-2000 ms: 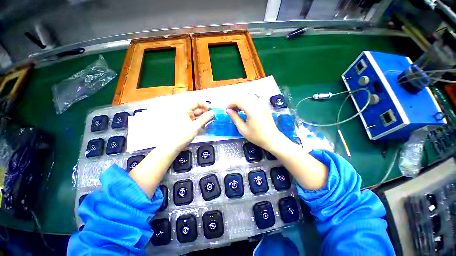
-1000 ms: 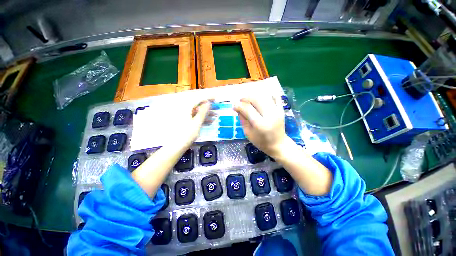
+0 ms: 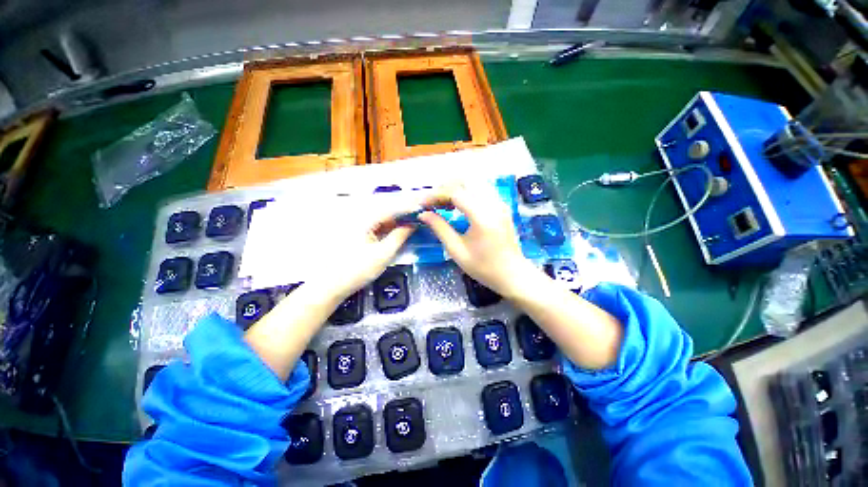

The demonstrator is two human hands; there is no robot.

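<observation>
My left hand and my right hand meet over a white liner sheet. A small dark piece, which looks like a device housing seen edge-on, is pinched between their fingertips; the fingers hide much of it. Blue stickers show on the sheet under the hands. The sheet lies across a clear blister tray with rows of black device housings. Glossy blue film lies at the tray's right side.
Two wooden frames stand behind the tray. A crumpled plastic bag lies at the upper left. A blue control box with a pale cable is at the right, near a thin stick. Another tray is at the lower right.
My hands have come together, and a dark piece now shows between the fingertips. They cover more of the blue stickers than a second ago. Blue film now shows beyond my right hand.
</observation>
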